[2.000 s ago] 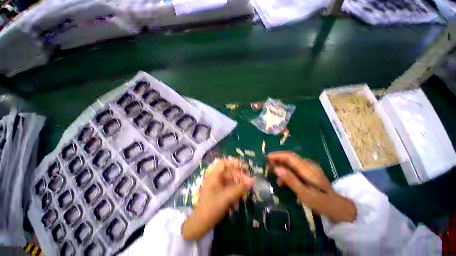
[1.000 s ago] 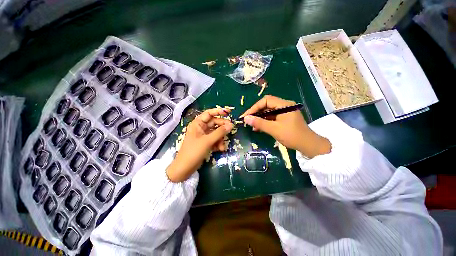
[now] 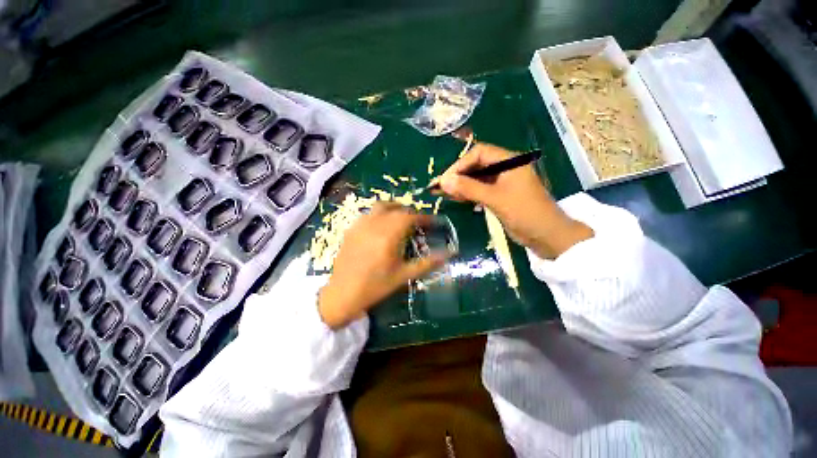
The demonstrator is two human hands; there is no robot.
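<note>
A dark housing frame with a shiny edge shows between the thumb and fingers of my left hand, partly hidden and blurred. My right hand is shut on a slim black pen-like tool, its fine tip at the edge of the loose slivers. The pile of pale cream slivers lies on the green bench, partly behind my left hand. I cannot tell whether a sliver is on the tip.
A white blister tray of dark frames lies at left. A crumpled clear bag lies beyond the pile. An open carton of tan pieces and a white lid are at right. A long pale strip lies below my right hand.
The frame that lay on the bench is now at my left fingers, which have moved right and opened wider. My right hand and the tool have moved slightly up in view.
</note>
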